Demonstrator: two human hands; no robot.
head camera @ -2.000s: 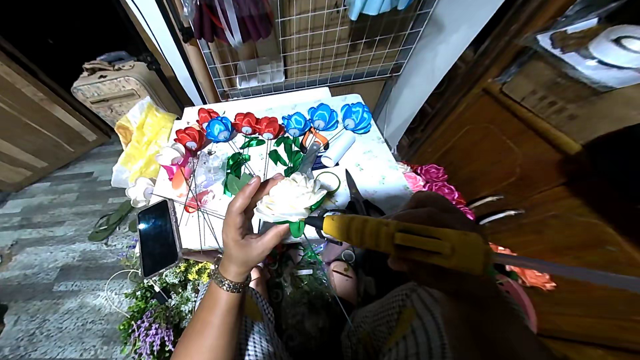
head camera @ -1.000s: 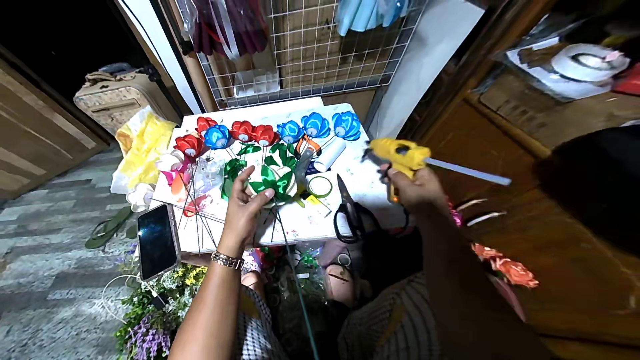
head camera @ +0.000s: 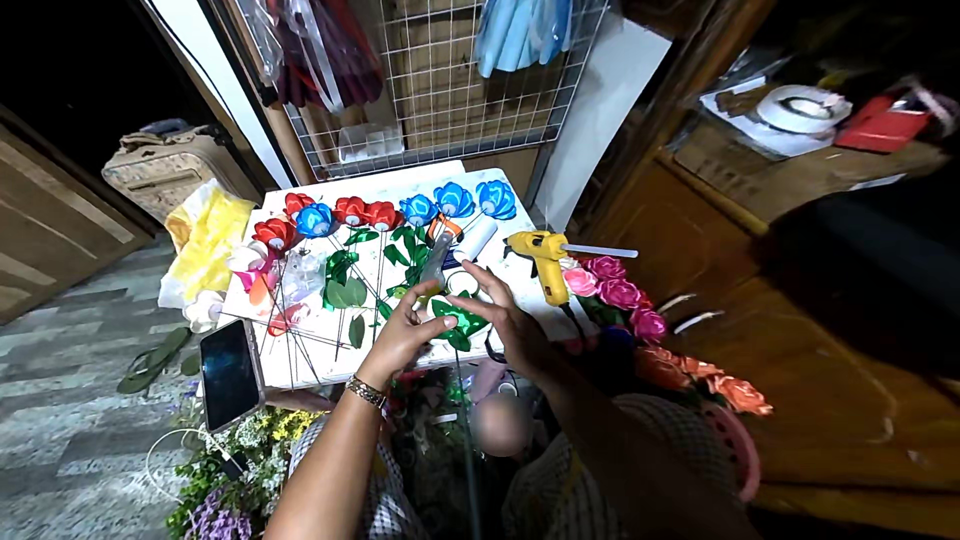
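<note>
My left hand (head camera: 409, 330) grips a white ribbon flower, whose green satin leaf base (head camera: 459, 322) faces up; a long thin stem (head camera: 466, 427) runs down from it. My right hand (head camera: 510, 319) touches the flower's right side with its fingers apart; whether it grips is unclear. At the table's right edge rests a yellow hot glue gun (head camera: 546, 259) with a glue stick in its back. Behind my hands lie a roll of tape (head camera: 462, 283), orange-handled pliers or scissors (head camera: 444, 238) and a white cylinder (head camera: 475, 238).
Red ribbon flowers (head camera: 351, 211) and blue ones (head camera: 454, 200) line the far side of the white table (head camera: 330, 367). A smartphone (head camera: 231, 375) sits at the left corner. Pink roses (head camera: 619, 292) stand right of the table, yellow-and-white plastic (head camera: 206, 240) left of it.
The glue gun, held in my right hand before, now lies on the table. My right hand has come across to the flower. The flower, seen from its white petals two seconds ago, shows its green base.
</note>
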